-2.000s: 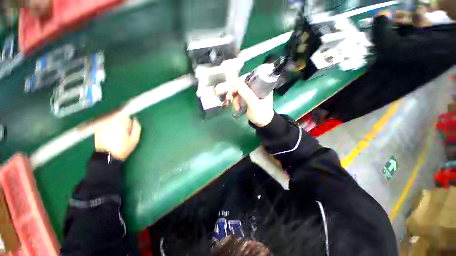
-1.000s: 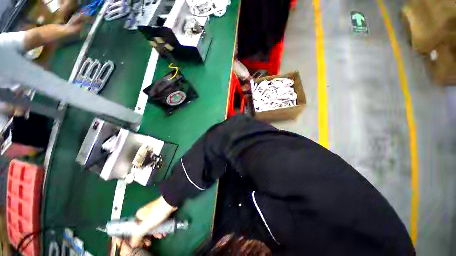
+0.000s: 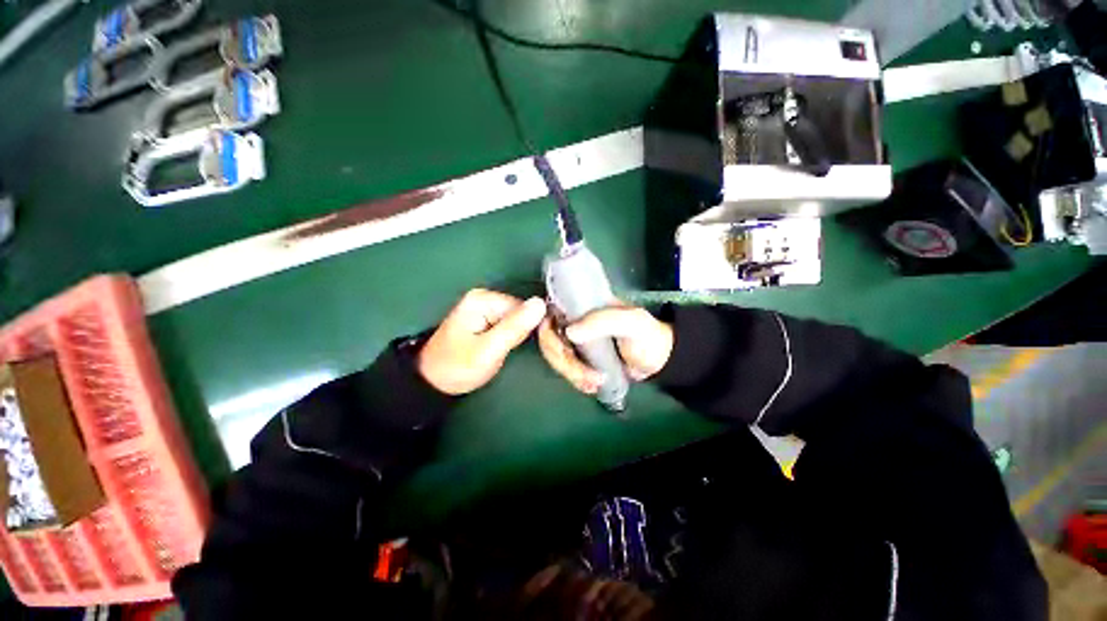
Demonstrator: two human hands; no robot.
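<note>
My right hand (image 3: 619,340) is closed around the grey electric screwdriver (image 3: 580,291) over the green bench. The driver's black cord runs up from its far end, and its narrow end points towards me. My left hand (image 3: 477,342) is just left of the driver, thumb and fingertips together near its side. Whether it pinches something small cannot be told. Several loop-shaped units (image 3: 194,166) with blue ends lie at the upper left, away from both hands.
A white screw feeder (image 3: 807,182) stands right of my hands. A black cooling fan (image 3: 923,237) and a second feeder (image 3: 1068,212) are farther right. A salmon-red tray (image 3: 143,455) with a brown box (image 3: 63,443) of small white parts is at left. A white strip (image 3: 364,228) crosses the bench.
The view has swung from the right side and floor back to the bench. The driver, held in my right hand, now points towards me. My left hand is now in clear view beside it.
</note>
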